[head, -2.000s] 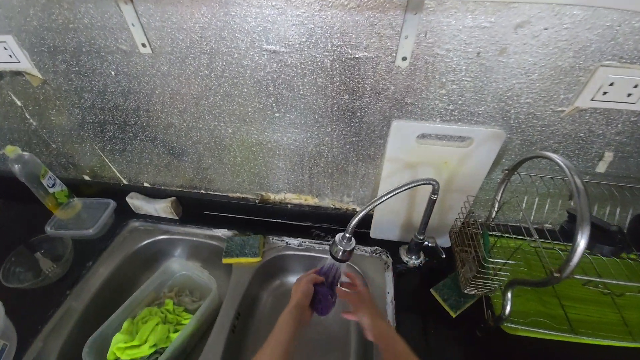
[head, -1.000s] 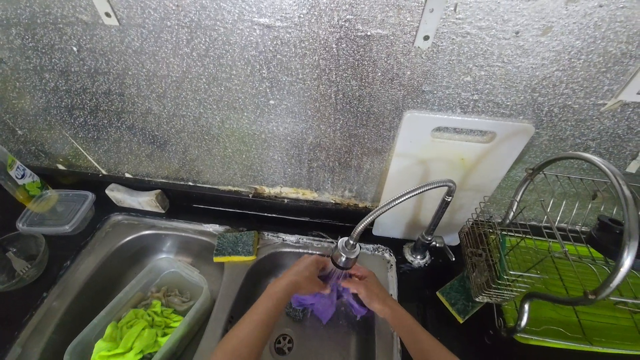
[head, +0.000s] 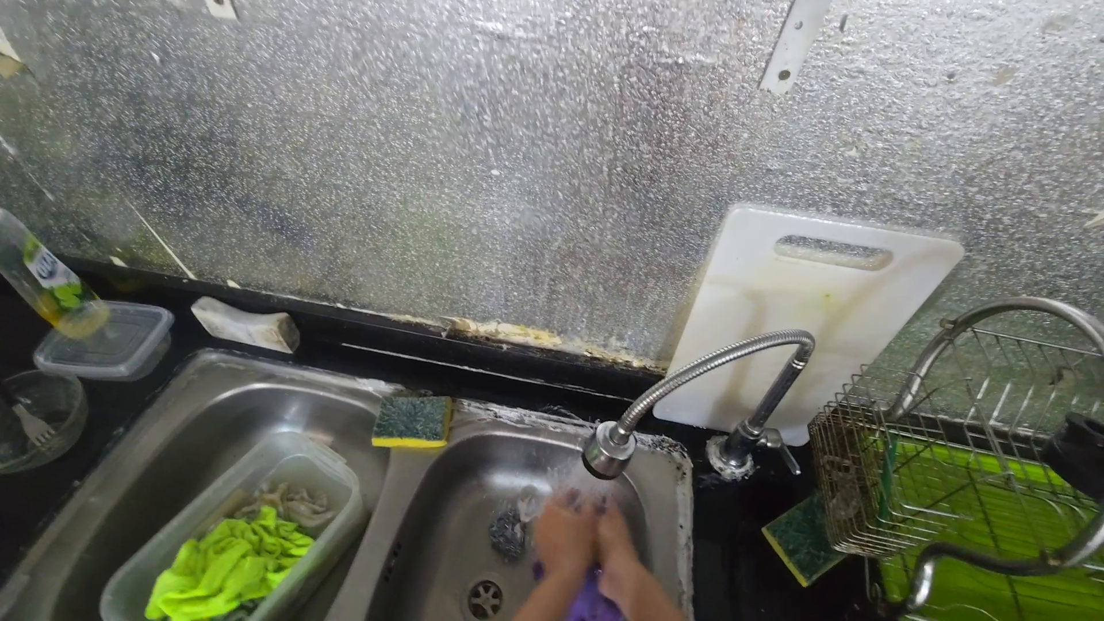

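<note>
Under the running flexible-neck faucet [head: 609, 450], my left hand [head: 565, 535] and my right hand [head: 614, 539] are close together over the right basin of the steel sink [head: 457, 509]. Both are closed on a purple cloth [head: 593, 599], which hangs below and between my wrists; the part inside the fingers is hidden. Water falls over the fingers. A dark scouring pad [head: 509, 530] lies in the basin left of my hands, above the drain [head: 485, 598].
The left basin holds a plastic tub [head: 345, 492] with a lime-green cloth [head: 233, 561]. A green-yellow sponge [head: 412, 421] lies on the divider. A white cutting board [head: 802, 319] leans behind the faucet; a wire dish rack [head: 888, 483] stands right. A detergent bottle [head: 52, 276] is far left.
The purple cloth was bunched, then spread between my hands a second ago; now my hands are together, with it hanging lower. The dark scouring pad in the basin shows more plainly.
</note>
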